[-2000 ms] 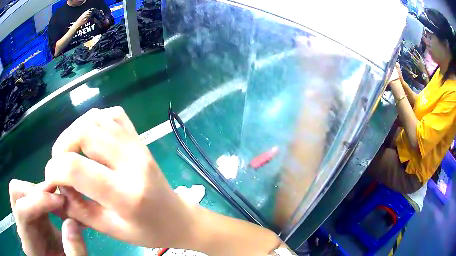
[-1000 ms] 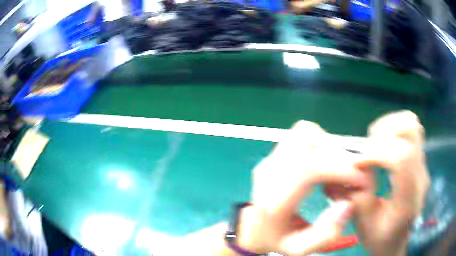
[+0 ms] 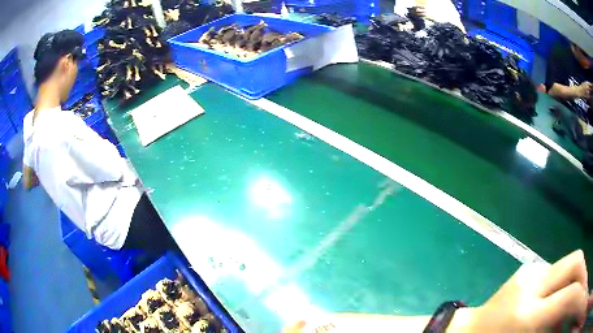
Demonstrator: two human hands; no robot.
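Observation:
My left hand (image 3: 541, 296), with a dark band on the wrist, is at the lower right, partly cut off by the bottom edge. Its fingers are curled, and whether they hold anything cannot be seen. My right hand is not in view. The forearm runs along the bottom edge over the glossy green bench (image 3: 338, 234). No workpiece shows at the hand.
A blue crate (image 3: 117, 309) of cream-tan pieces with black centres is at the lower left. Behind are a blue crate (image 3: 227, 73) of brown-tan parts, a pale board (image 3: 166, 114) and black piles (image 3: 448, 58). A person (image 3: 81, 172) in white is at left; another is far right.
The view has swung left, bringing the neighbour and lower-left crate in. The clear screen, cables and red tool have left view. My hands, earlier together, now show only as the left at the lower right.

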